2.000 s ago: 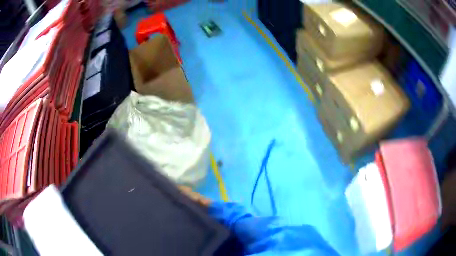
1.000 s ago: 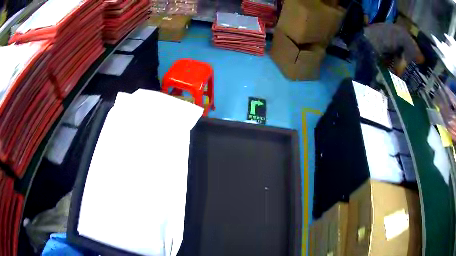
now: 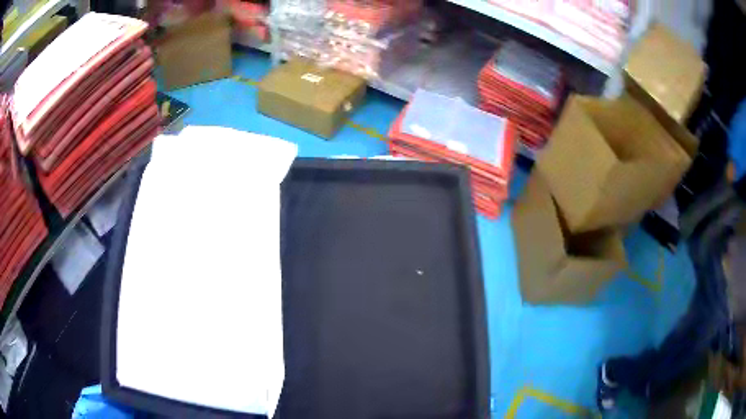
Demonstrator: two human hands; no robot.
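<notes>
A black tray [image 3: 378, 286] with a raised rim fills the lower middle of the view, in front of me and above the floor. White sheets [image 3: 203, 274] lie in its left half, their far end reaching over the rim. The right half shows bare black with a tiny light speck. A bit of blue sleeve [image 3: 100, 404] shows at the tray's near left corner. Neither of my hands can be seen; the tray and the lower picture edge hide or cut off both.
Stacked red trays [image 3: 98, 114] stand on the left bench. Ahead on the blue floor are a closed carton [image 3: 307, 98], a red tray stack [image 3: 454, 135] and open cartons [image 3: 609, 164]. A shelf edge [image 3: 564, 49] crosses the back. A person's leg [image 3: 679, 352] is at the right.
The view has moved from the aisle with the red stool to the shelf and cartons. The tray stays in front of me, now level, with the white sheets still in its left half.
</notes>
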